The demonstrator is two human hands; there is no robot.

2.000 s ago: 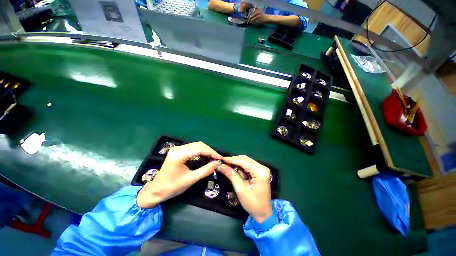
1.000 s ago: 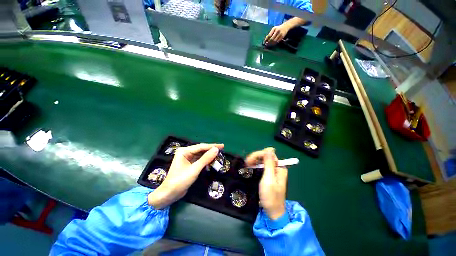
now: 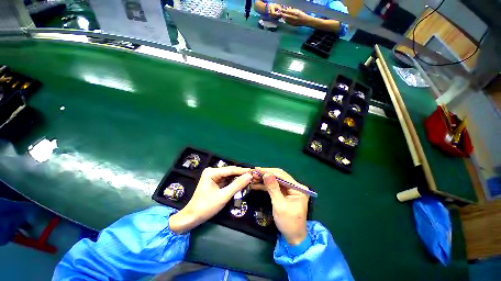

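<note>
My left hand [image 3: 211, 195] is over the black compartment tray [image 3: 164, 201], its thumb and forefinger pinched on a small round piece [image 3: 255, 175], mostly hidden by the fingertips. My right hand [image 3: 288, 206] holds a slim pen-like tool [image 3: 295, 187], perhaps a screwdriver. Its back end points right, and its tip meets the left fingertips, where it is hidden. Round silver and gold pieces lie in the tray's pockets, such as one at the left [image 3: 174, 191]. The hands cover part of the tray.
A second filled black tray [image 3: 339, 123] stands at the back right. A wood-edged shelf [image 3: 404, 118] at right bears a red bin [image 3: 447, 131]. A blue bag [image 3: 432, 228] hangs below. White scrap [image 3: 42, 149] and black box [image 3: 19, 118] lie left. Another person's hands [image 3: 288, 15] are opposite.
My right hand has moved left with the tool, turned it to slope down to the right, and joined my left fingertips. The person opposite has brought both hands together.
</note>
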